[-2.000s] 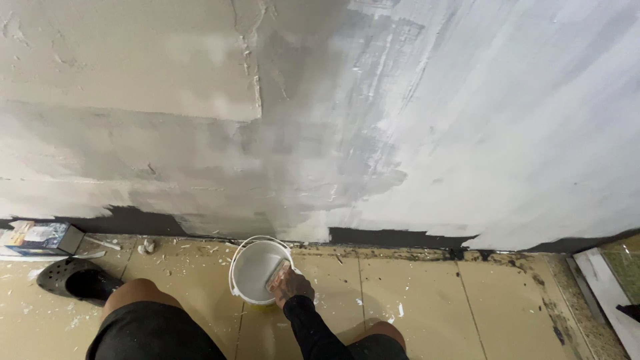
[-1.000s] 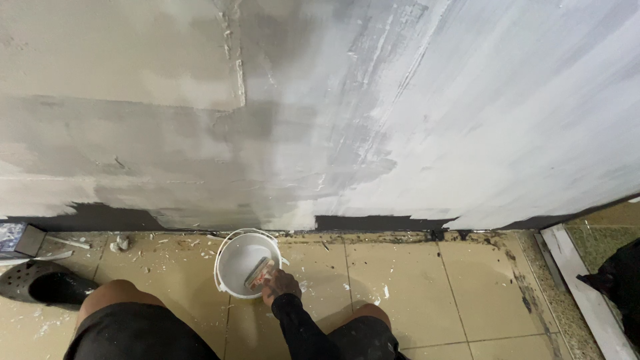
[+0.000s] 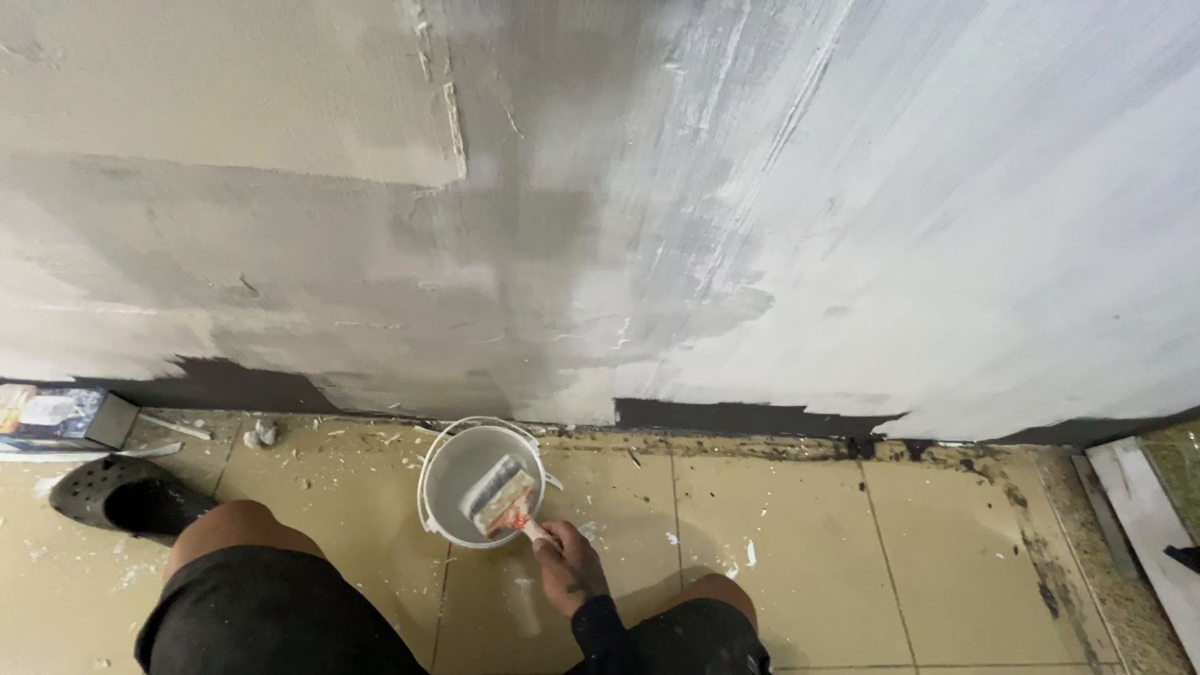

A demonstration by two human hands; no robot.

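My right hand (image 3: 570,564), in a dark sleeve, is closed around the handle of a wide flat paintbrush (image 3: 507,499). The brush's head is over the inside of a white plastic bucket (image 3: 439,518), with its bristles toward the upper left. The bucket stands on the tiled floor near the foot of the wall, its wire handle lying at the back rim. Above it rises a wall (image 3: 844,244) with patchy grey and whitish coating and dark uncoated strips along its base. My left hand is not in view.
At the left lie a box (image 3: 61,415), pale strips and a grey clog (image 3: 131,497) on a foot. Chips and white spatters dot the beige tiles (image 3: 778,553). A white board (image 3: 1148,525) lies at the right. My knees flank the near floor.
The brush head shows more fully over the bucket than two seconds ago, with my right hand lower at the bucket's near right side. The view has shifted slightly.
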